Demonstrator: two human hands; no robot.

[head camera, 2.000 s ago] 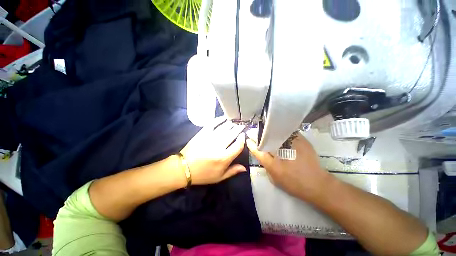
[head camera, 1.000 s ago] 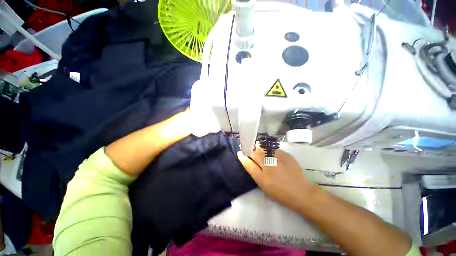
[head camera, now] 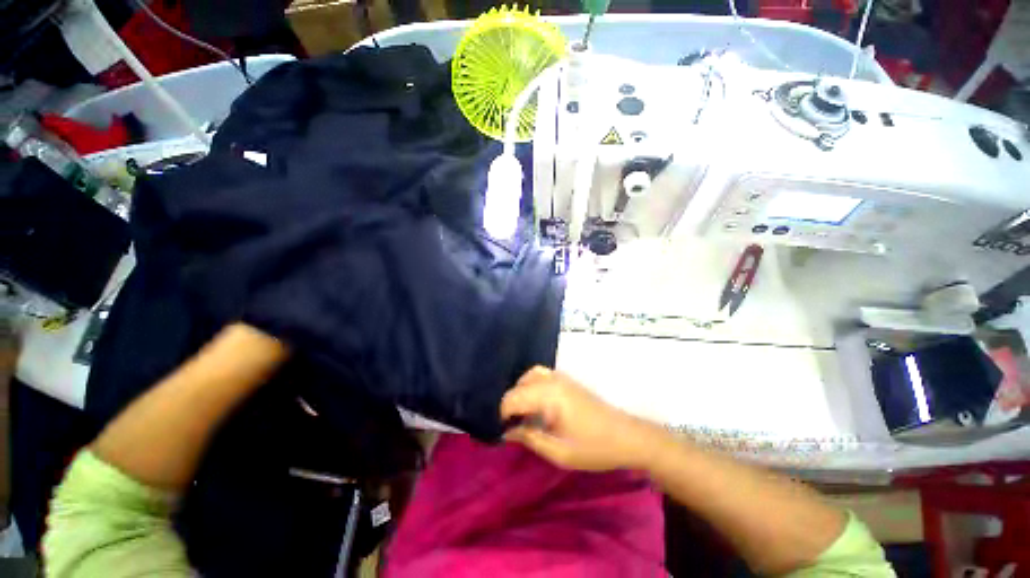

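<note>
The dark garment [head camera: 339,248] lies heaped left of the needle and hangs over the table's front edge. My right hand [head camera: 553,420] pinches its lower right edge at the front edge of the table. My left forearm shows at the left, but my left hand is hidden under the cloth. The presser foot area [head camera: 561,262] is lit, with the cloth's right edge beside it. A small white label [head camera: 255,158] shows on the cloth.
The white sewing machine [head camera: 779,169] stands behind. Red snips [head camera: 741,278] lie on its bed. A glowing lamp [head camera: 503,198] and a yellow-green fan [head camera: 508,70] are left of the head. A dark phone-like rectangle [head camera: 935,382] lies at right. Magenta cloth [head camera: 531,514] covers my lap.
My right hand has moved from beside the needle to the garment's front edge. My left hand has left the needle area and gone under the cloth. The view has shifted, showing more of the machine.
</note>
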